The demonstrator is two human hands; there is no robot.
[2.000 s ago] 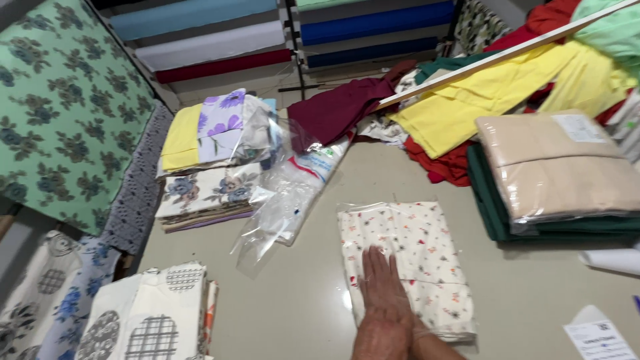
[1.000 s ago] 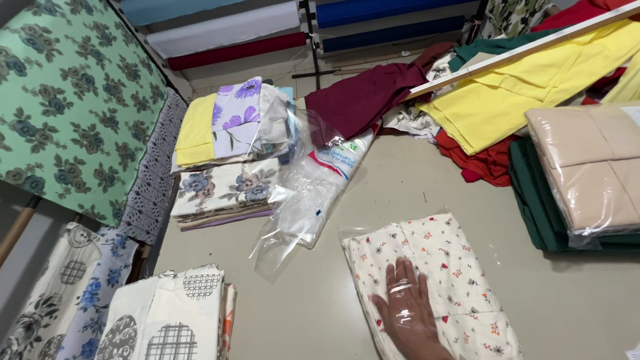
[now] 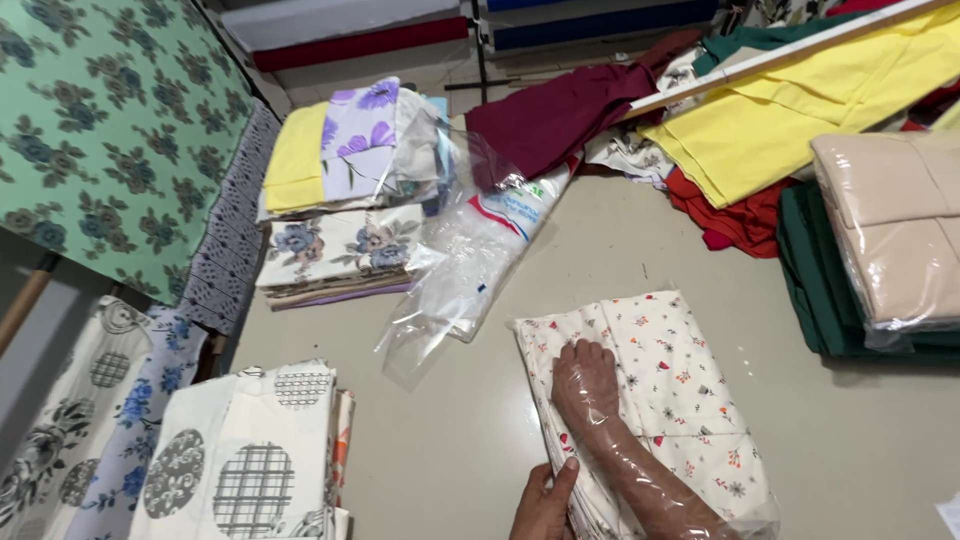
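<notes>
A folded stack of cream fabric with small red and orange flowers lies on the table, in a clear plastic bag. My right hand rests on top of the fabric with its fingers curled, and clear plastic covers this hand and forearm. Whether the fingers grip the cloth is not visible. At the stack's lower left edge, my left hand pinches the side of the fabric or bag between thumb and fingers; its lower part is cut off by the frame.
Clear plastic bags lie left of the stack. Folded fabrics are behind them, circle-patterned cloth at lower left. Beige fabric in plastic tops green cloth at right. A long white bar crosses loose yellow cloth.
My right hand, flat on the bagged fabric a second ago, now has curled fingers and sits further up the stack. My left hand, out of view a second ago, is at its left edge.
</notes>
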